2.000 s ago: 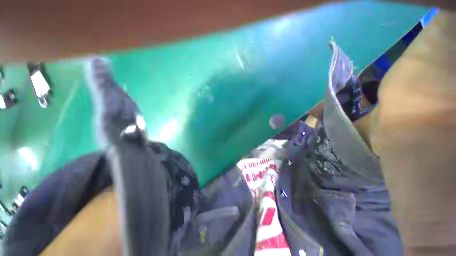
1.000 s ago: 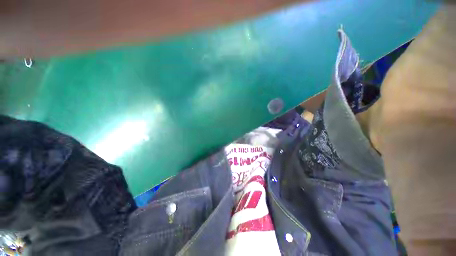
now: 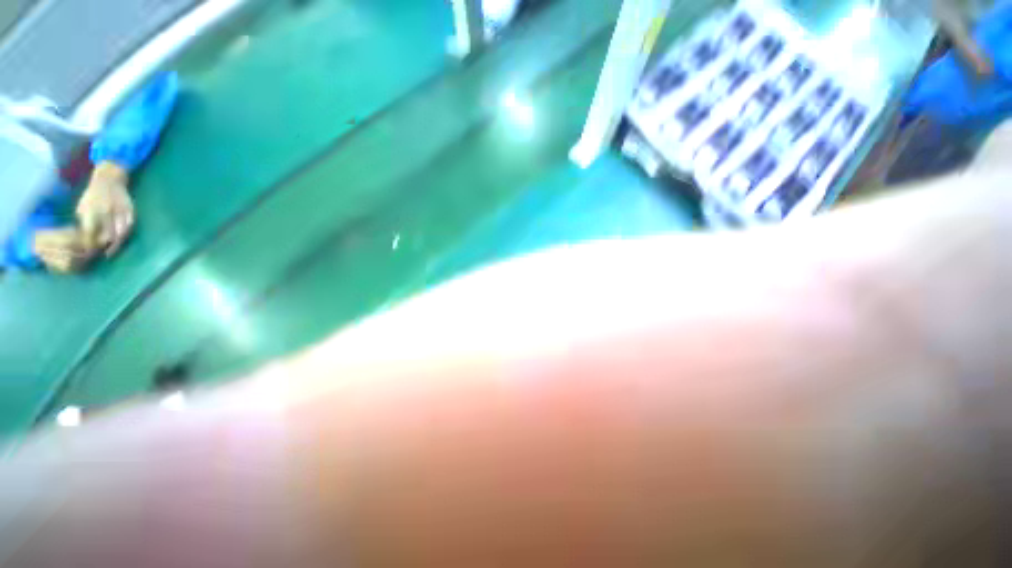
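Note:
A large blurred patch of bare skin (image 3: 621,411), a hand or forearm of mine very close to the lens, fills the lower half of the view. I cannot tell whether it is left or right, and no fingertips show. Nothing held is visible. Beyond it lies the green bench surface (image 3: 366,239). A small blurred dark item (image 3: 172,374) and small white bits (image 3: 69,416) lie at the lower left, partly hidden by the skin.
A white tray with rows of dark phones (image 3: 766,122) is at the upper right, beside a pale post (image 3: 621,83). Another person's two hands (image 3: 94,227) with blue sleeves rest at the far left. Another blue sleeve (image 3: 965,83) shows at the right edge.
The view has swung from my jacket and the near bench edge up across the line. The blurred skin, before along the top and right, now covers the bottom.

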